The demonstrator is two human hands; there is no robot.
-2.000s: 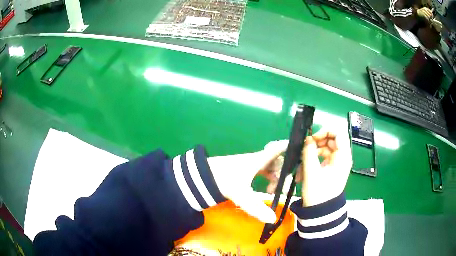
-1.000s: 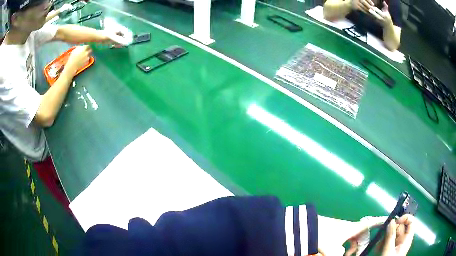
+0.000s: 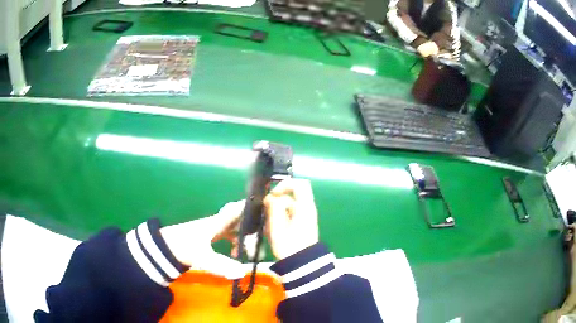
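Note:
A dark phone middle frame (image 3: 255, 205) is held tilted nearly on edge above the orange parts tray (image 3: 218, 296), its open window end pointing down toward the tray. My left hand (image 3: 228, 228) grips it from the left side. My right hand (image 3: 292, 211) is against its right side, fingers at the upper solid section. Whether a strip is pinched in the fingers cannot be told. Another middle frame (image 3: 282, 156) lies on the green belt just behind, partly hidden by the held one.
More frames lie on the belt at right (image 3: 431, 195) and farther right (image 3: 516, 200). A black keyboard (image 3: 423, 129) and bagged parts (image 3: 148, 66) lie beyond the pale divider line. A white sheet (image 3: 385, 284) is under the tray. A person sits at the far side.
The view swung left, then back right. Both hands still hold the middle frame, now back above the orange tray. A frame on the belt now shows just behind it.

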